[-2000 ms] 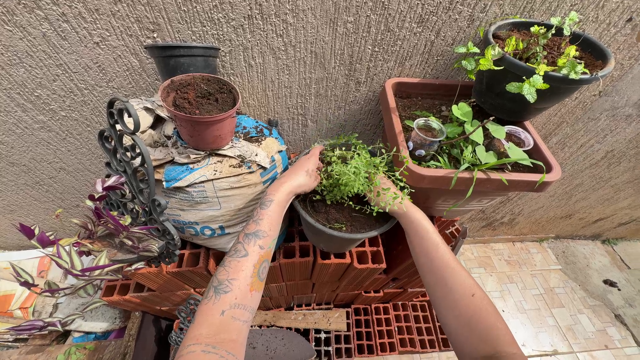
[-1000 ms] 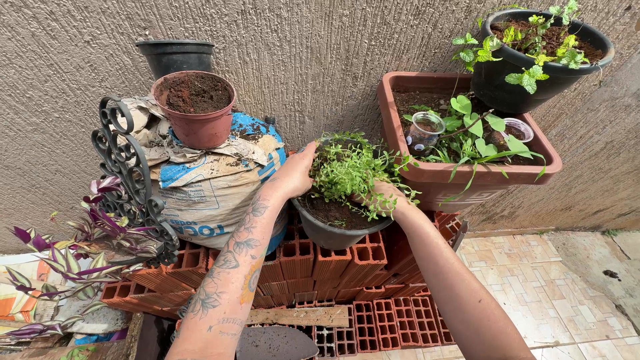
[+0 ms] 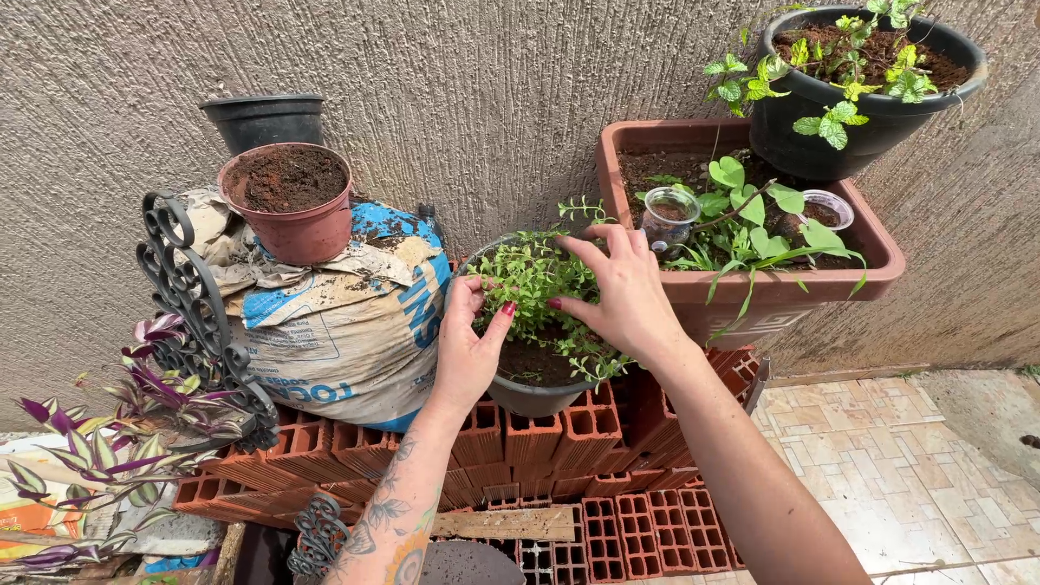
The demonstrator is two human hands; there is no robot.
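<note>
A leafy green herb plant (image 3: 532, 280) grows in dark soil inside a round dark plastic pot (image 3: 540, 400), which stands on hollow clay bricks. At the plant's left side, my left hand (image 3: 470, 341) has its thumb and fingers apart, with the fingertips touching the foliage near the rim. My right hand (image 3: 621, 292) arches over the plant's right side, thumb and fingers spread around the stems. Leaves partly hide the fingertips of both hands, and neither is plainly closed on a stem.
A soil-filled brown pot (image 3: 296, 223) sits on a cement sack (image 3: 341, 349) at left, beside scrolled ironwork (image 3: 203, 301) and a purple-leaved plant (image 3: 122, 455). At right are a rectangular planter (image 3: 780, 288) and a black pot of mint (image 3: 837, 122). Hollow bricks (image 3: 650, 528) lie below.
My right hand has come up from the pot's right edge to above the foliage, its fingers now spread. My left hand has moved down along the plant's left side, its thumb now in sight.
</note>
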